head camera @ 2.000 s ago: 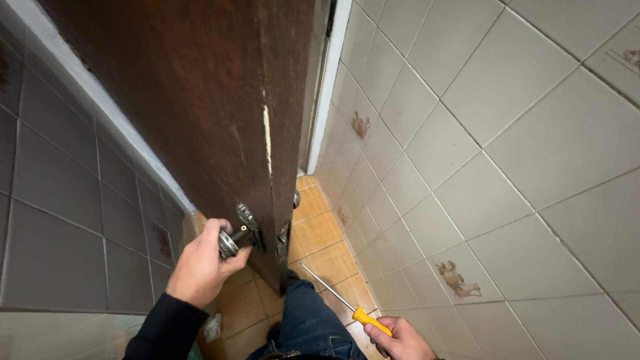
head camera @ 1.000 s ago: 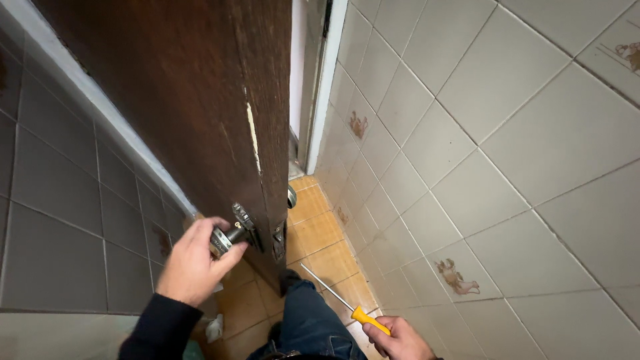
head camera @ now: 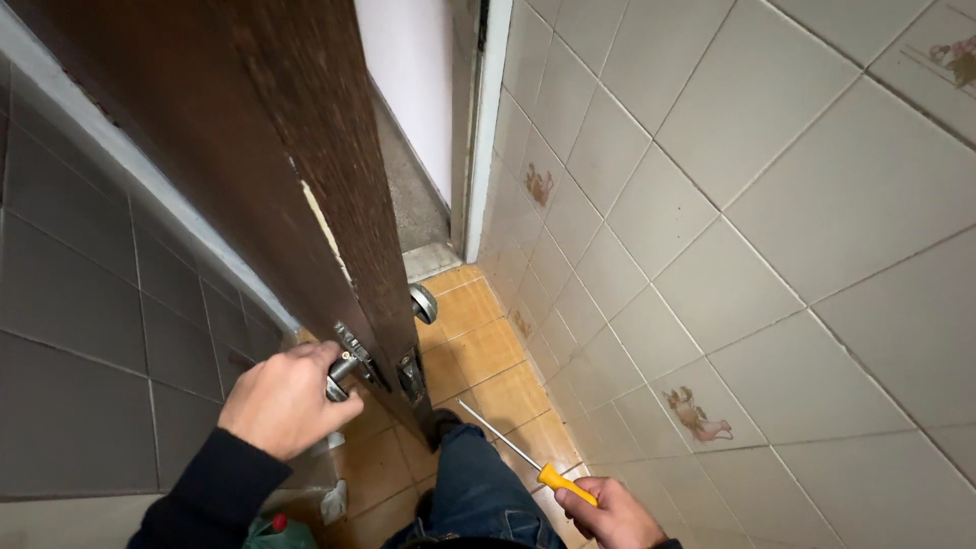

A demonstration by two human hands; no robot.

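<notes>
My left hand (head camera: 293, 400) grips a metal door knob (head camera: 336, 387) on the near face of a dark brown wooden door (head camera: 305, 229). A screw shows on the knob's stem, beside an ornate metal plate (head camera: 355, 349). On the door's edge sits the metal latch (head camera: 412, 374), and the other knob (head camera: 423, 303) sticks out on the far side. My right hand (head camera: 614, 512) holds a screwdriver (head camera: 560, 483) by its yellow handle, its thin shaft pointing up and left over the floor, touching nothing. A strip of pale, chipped wood runs along the door's edge above the latch.
A tiled wall (head camera: 686, 229) rises at the right, and darker tiles (head camera: 76, 320) stand at the left. The door frame (head camera: 486, 130) is beyond the door. Below are orange floor tiles (head camera: 480, 351), my leg in jeans (head camera: 480, 488), crumpled white scraps (head camera: 334, 502) and a green bag (head camera: 280, 534) with something red.
The door has swung toward the left, and more of the doorway shows behind it. My left hand has stayed at the knob. The screwdriver has hardly moved in my right hand.
</notes>
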